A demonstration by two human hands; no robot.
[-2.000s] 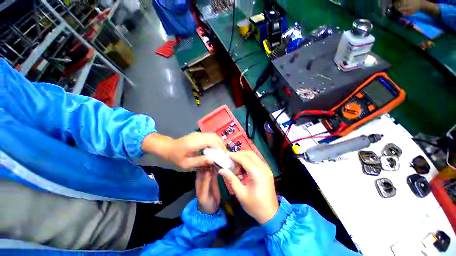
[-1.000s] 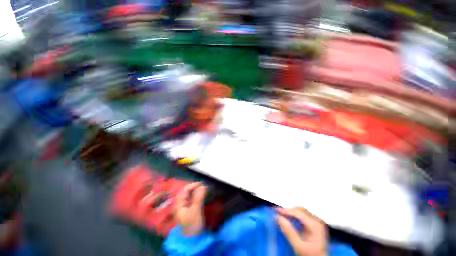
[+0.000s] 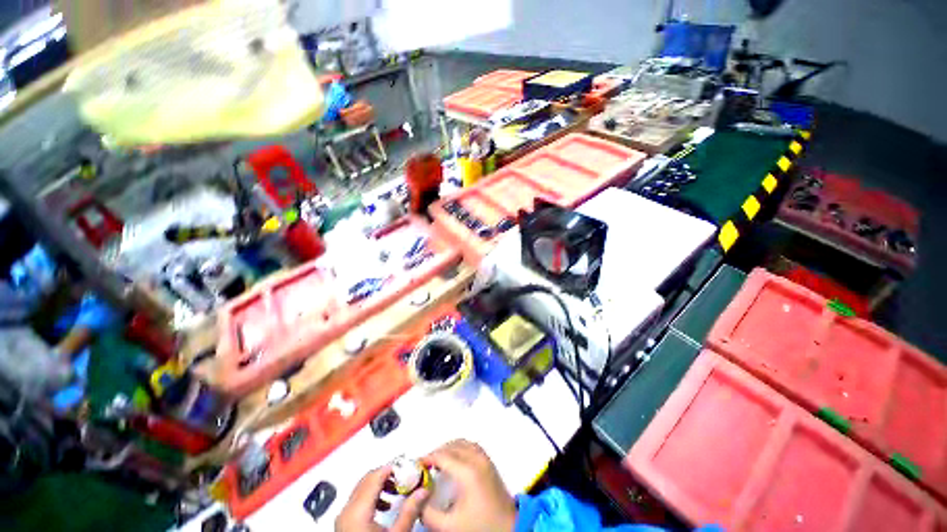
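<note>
My left hand (image 3: 366, 503) and my right hand (image 3: 474, 486) are together at the bottom centre, over the near edge of the white bench sheet, both cut off by the picture's edge. Their fingers hold a small white piece (image 3: 407, 475) with a yellowish edge and dark parts between the fingertips. Its exact shape is blurred. One dark case unit (image 3: 385, 421) lies on the white sheet beyond the hands, and another (image 3: 320, 500) lies to their left.
A red-orange parts tray (image 3: 337, 403) runs behind the sheet. A white round container (image 3: 441, 364) stands beside a blue box (image 3: 506, 350) with cables. A black square fan (image 3: 562, 247) stands behind. Salmon trays (image 3: 779, 457) lie at the right. A yellowish blurred sheet (image 3: 197, 78) hangs upper left.
The view has swung right along the bench. The helper's blue sleeve and hand, the multimeter and the bottle have left the picture. My hands, apart one second ago, are now together on the white piece.
</note>
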